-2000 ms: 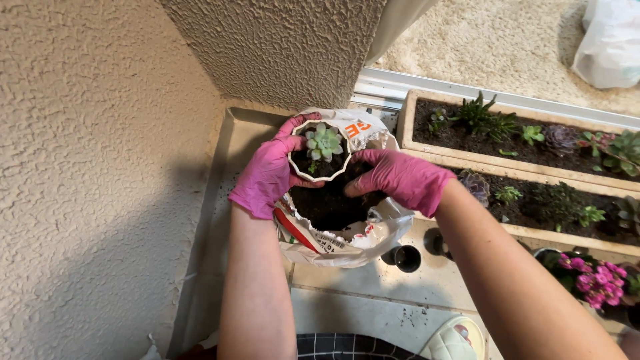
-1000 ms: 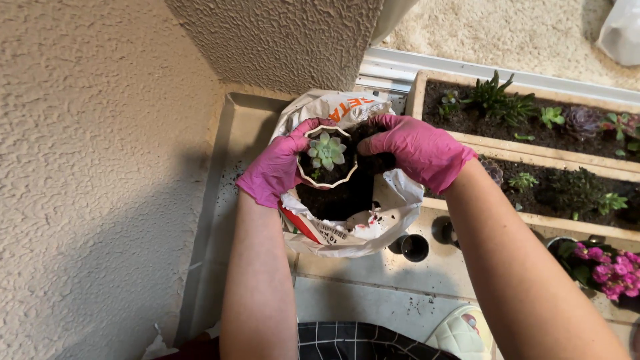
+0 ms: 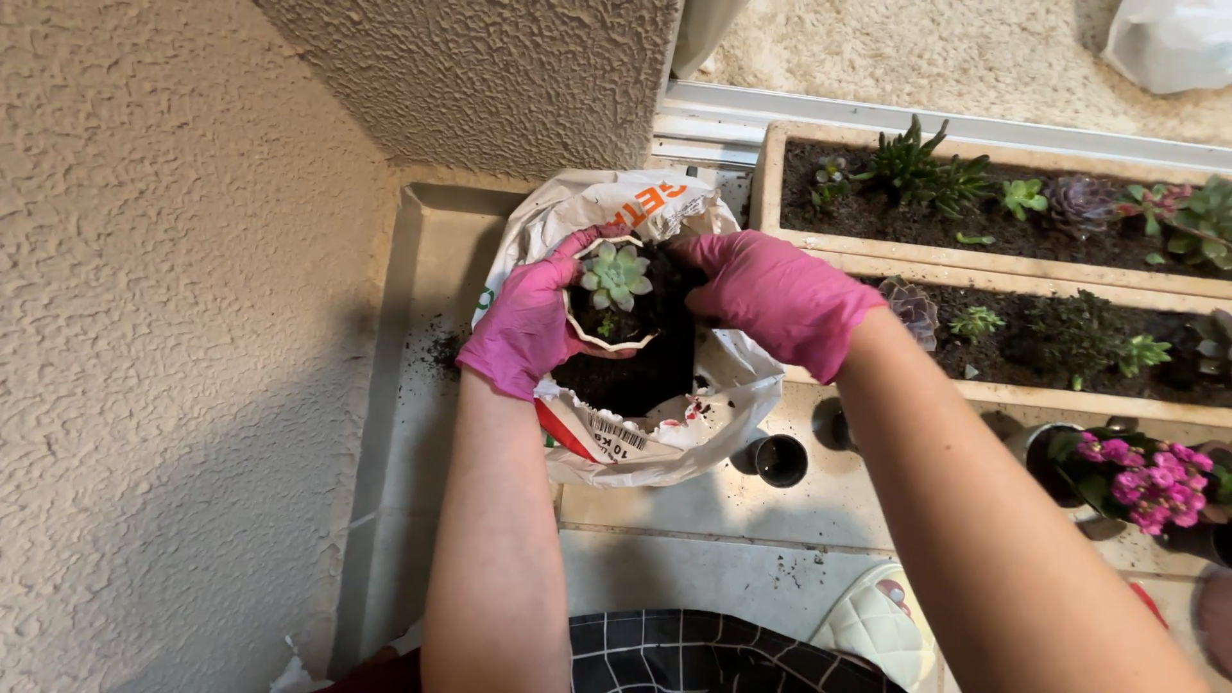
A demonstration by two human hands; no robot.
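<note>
My left hand [image 3: 539, 313], in a pink glove, grips a small white pot [image 3: 626, 344] with a scalloped rim by its left side. A pale green rosette succulent [image 3: 616, 276] grows in it, with a tiny green sprig below. My right hand [image 3: 775, 294], gloved alike, is at the pot's right side with its fingertips in dark soil; whether they hold soil I cannot tell. Both hands are over an open plastic bag [image 3: 664, 462] of dark potting soil [image 3: 626, 385].
Two long planters [image 3: 962, 245] of succulents lie at the right. Below them are a small black pot [image 3: 780, 460] and a pink-flowered potted plant [image 3: 1155, 481]. Textured walls [image 3: 173, 241] rise at the left and behind. A quilted slipper [image 3: 876, 626] is near the bottom edge.
My right hand was low beside the pot two seconds ago, then rose to its upper right with soil at the fingers. It remains by the pot's right side. My left hand keeps its grip.
</note>
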